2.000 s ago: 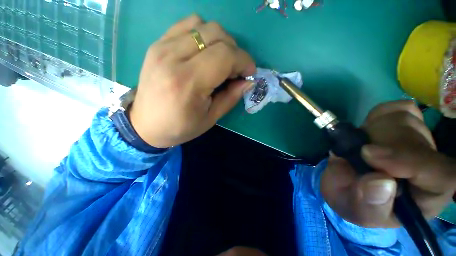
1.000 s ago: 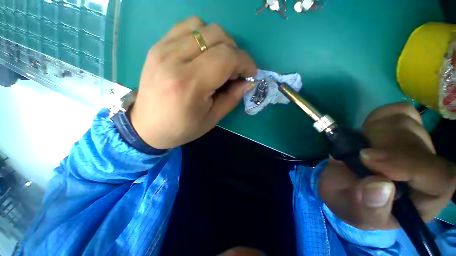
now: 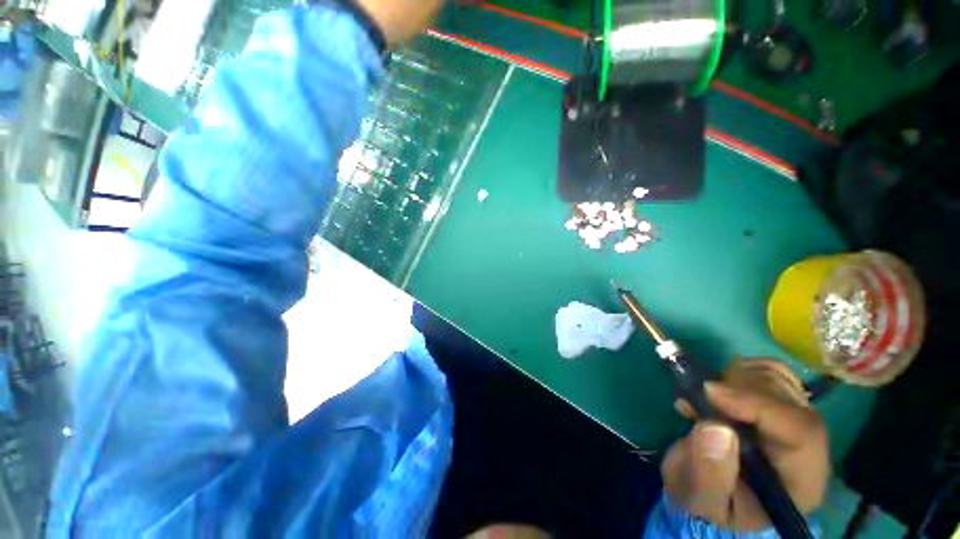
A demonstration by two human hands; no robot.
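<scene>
My right hand (image 3: pixel 753 437) holds the black soldering iron (image 3: pixel 690 379) like a pen. Its brass-coloured barrel and tip point up and left, just above the right side of the crumpled white cloth (image 3: pixel 590 328). No dark board shows on the cloth. My left hand (image 3: pixel 405 13) is mostly cut off by the top edge; only a part near the wrist shows, so its fingers and anything in them are hidden. My left sleeve stretches forward beside the clear blister tray (image 3: pixel 395 174).
A heap of small white discs (image 3: pixel 611 224) lies by the black stand (image 3: pixel 632 142) under the green-flanged wire spool (image 3: pixel 663 42). The yellow tub (image 3: pixel 795 305) with silvery filling stands at right, near a bulky black shape. A small white disc (image 3: pixel 483 195) lies beside the tray.
My left hand has moved from the cloth forward to the top edge. The dark board is gone from the cloth. The view has shifted, showing the spool and stand. The iron is still in my right hand.
</scene>
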